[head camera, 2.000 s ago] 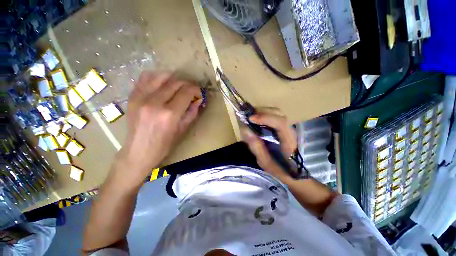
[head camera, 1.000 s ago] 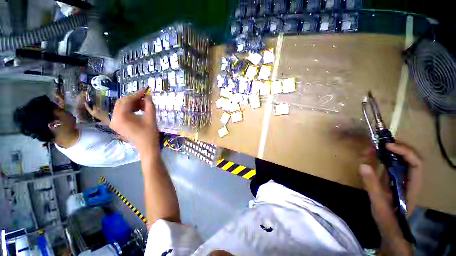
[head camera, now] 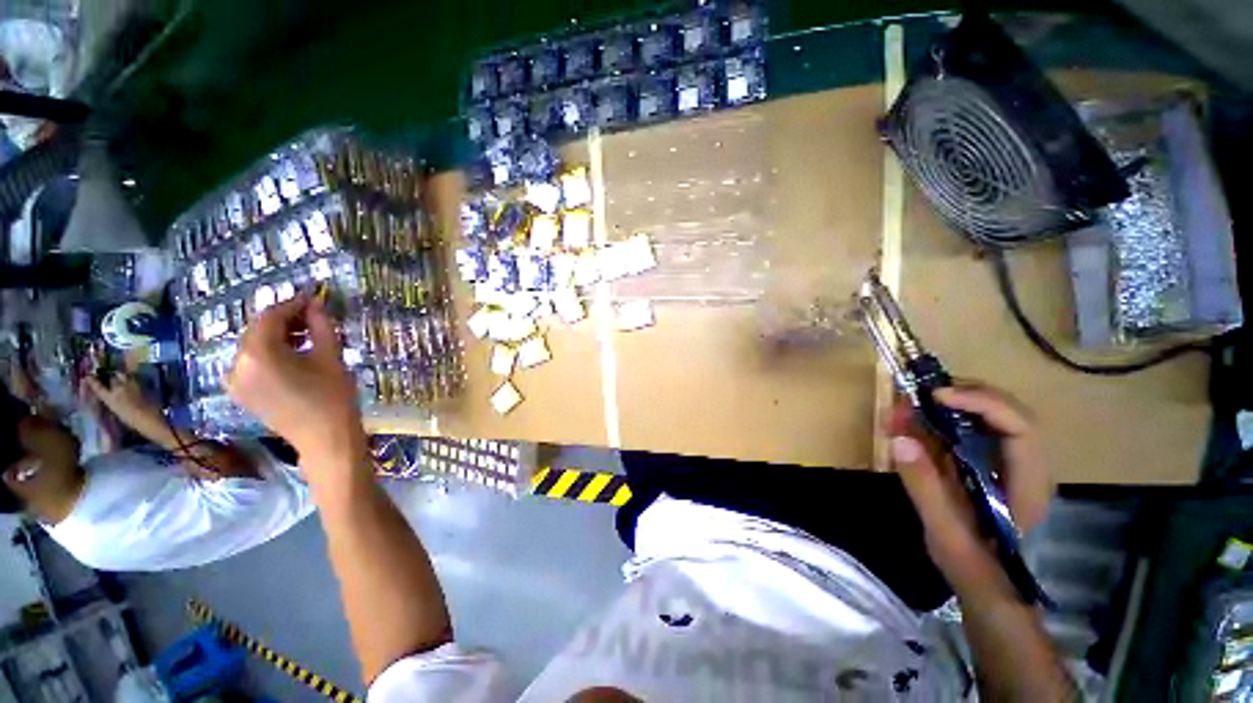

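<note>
My left hand [head camera: 296, 378] is over the stacked filled trays [head camera: 275, 247] at the left. Its fingertips pinch a small yellow-edged piece [head camera: 323, 293]; most of the piece is hidden. My right hand [head camera: 983, 481] holds the black-handled soldering iron [head camera: 962, 429] and the slim silver tweezers [head camera: 875, 327] together, tips pointing up and left over the tan board. A loose pile of pouch cells [head camera: 529, 323] and blue circuit boards [head camera: 502, 268] lies on the board's left part.
A clear blister tray [head camera: 687, 206] lies mid-board. Rows of circuit boards [head camera: 618, 69] lie along the back. A black fan [head camera: 976, 158] with cable and a grey parts box [head camera: 1195, 234] stand rear right. Another person [head camera: 151, 501] is at the far left. A tray of cells [head camera: 1237, 646] shows lower right.
My left hand has gone from the board's middle to the tray stack at the left with the small piece. My right hand still holds the iron and tweezers. The view has turned left.
</note>
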